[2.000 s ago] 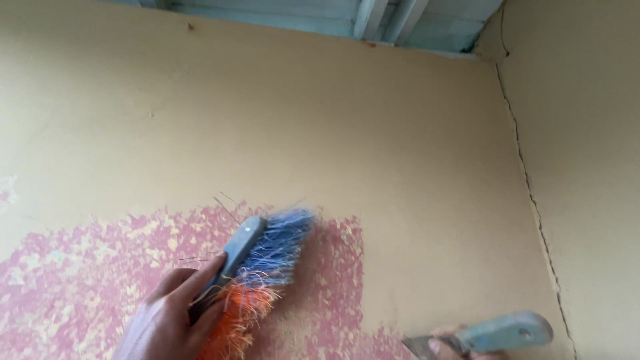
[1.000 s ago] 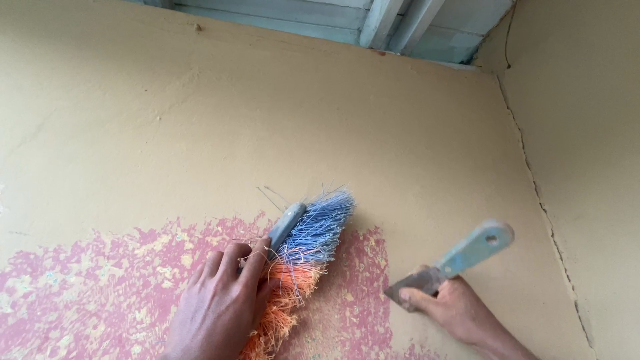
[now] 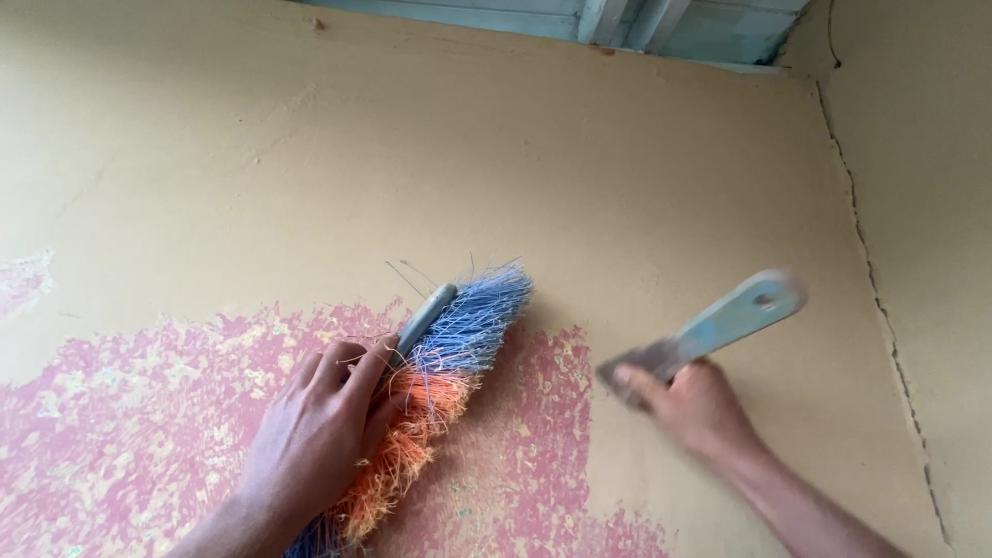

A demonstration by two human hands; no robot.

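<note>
My left hand (image 3: 322, 418) grips the back of a brush head (image 3: 473, 318) with blue and orange bristles, tilted up to the right over the wall. My right hand (image 3: 701, 399) holds a putty knife (image 3: 728, 318) low, by its metal blade and the start of its pale blue handle. The blade's edge is at the beige paint just right of the pink patch (image 3: 546, 395), where the top coat is gone; whether it touches is hard to tell. The handle's end, with a hole in it, points up to the right and is slightly blurred.
The beige wall (image 3: 434, 170) meets a second wall (image 3: 930, 194) at the right, with a long jagged crack (image 3: 876, 287) near the corner. Pale blue ceiling boards and beams (image 3: 604, 19) run along the top. A smaller bare patch (image 3: 23, 279) shows at the left edge.
The putty knife and my right hand, low at the frame's bottom two seconds ago, have moved up the wall. The brush remains in my left hand.
</note>
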